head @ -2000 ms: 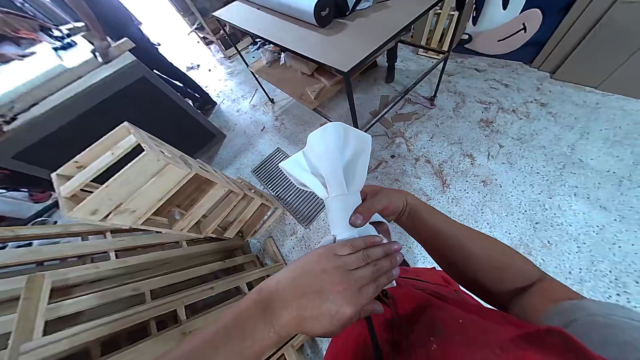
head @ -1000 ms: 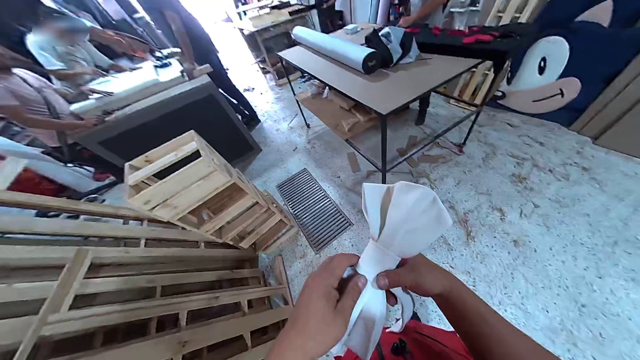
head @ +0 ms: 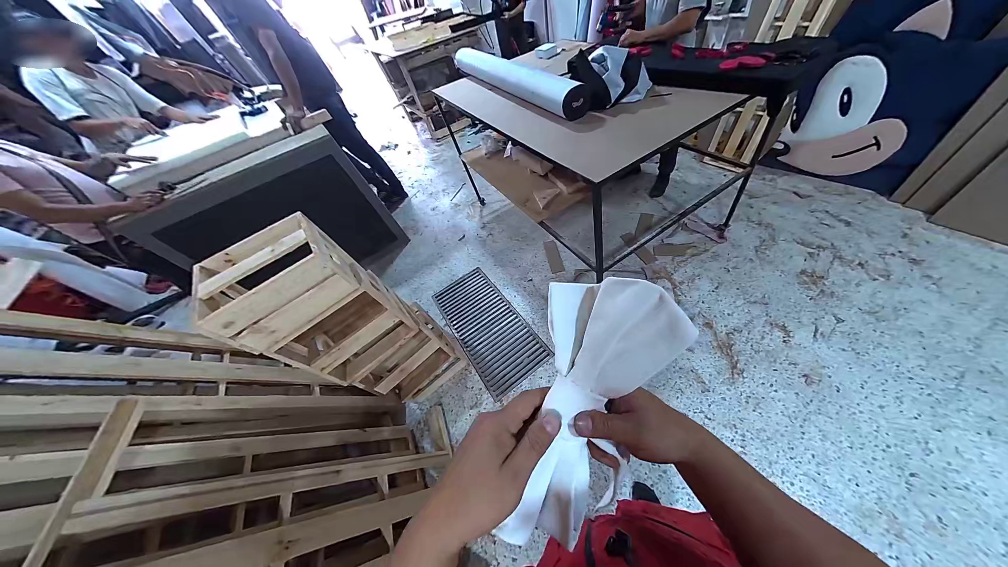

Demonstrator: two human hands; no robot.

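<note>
A white fabric bow [head: 630, 335], gathered at a narrow middle band, is held upright in front of me. Its upper part fans out into wide folds, and its lower folds hang between my arms. My left hand [head: 504, 465] grips the band from the left, thumb on the front. From the right, my right hand [head: 646, 425] pinches the same band, its thumb close to the left thumb. Most of the fingers of both hands are hidden behind the cloth.
Wooden frames [head: 236, 465] and a slatted wooden crate [head: 291, 315] stand at left. A metal floor grate [head: 492, 331] lies ahead. Beyond it, a table [head: 622, 142] holds a white roll [head: 520, 83]. Several people work at the back and left. Wood scraps lie on the floor.
Two seconds ago my left hand lay across the front of the gathered cloth; now both thumbs press its band. The cloth's lower folds have come into view. The view has shifted to show more of the room.
</note>
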